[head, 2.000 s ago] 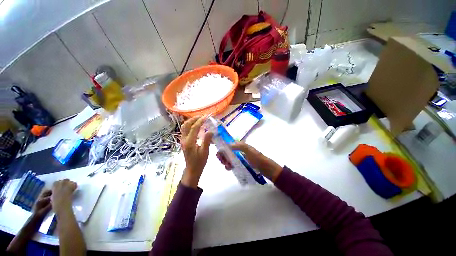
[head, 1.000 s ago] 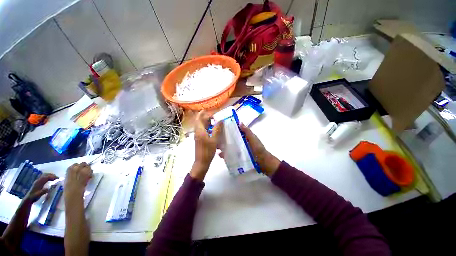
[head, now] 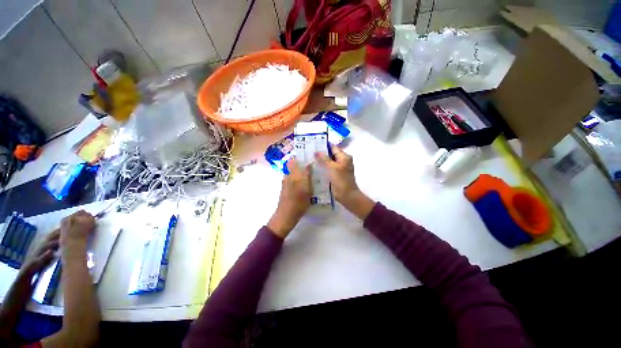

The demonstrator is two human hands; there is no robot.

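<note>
A blue-and-white retail box (head: 312, 146) is held upright between my two hands, its printed white side facing me. My left hand (head: 294, 197) grips its left edge, thumb on the front. My right hand (head: 344, 178) grips its right edge near the upper part. Blue-and-white flat packages (head: 333, 124) lie just behind the box, partly hidden by it. The orange basket (head: 256, 124) with short white strips stands behind them.
Tangled white cables (head: 170, 178) lie left. A single box (head: 155, 258) lies front left, beside another person's hands (head: 76, 228). A clear bag (head: 381, 102), black box (head: 455, 138), white cylinder (head: 457, 163), orange-blue ring (head: 509, 211) and cardboard box (head: 545, 95) are right.
The box has turned from a tilted position to upright, with its printed side towards me. My left hand has closed on its left edge. The view has shifted slightly.
</note>
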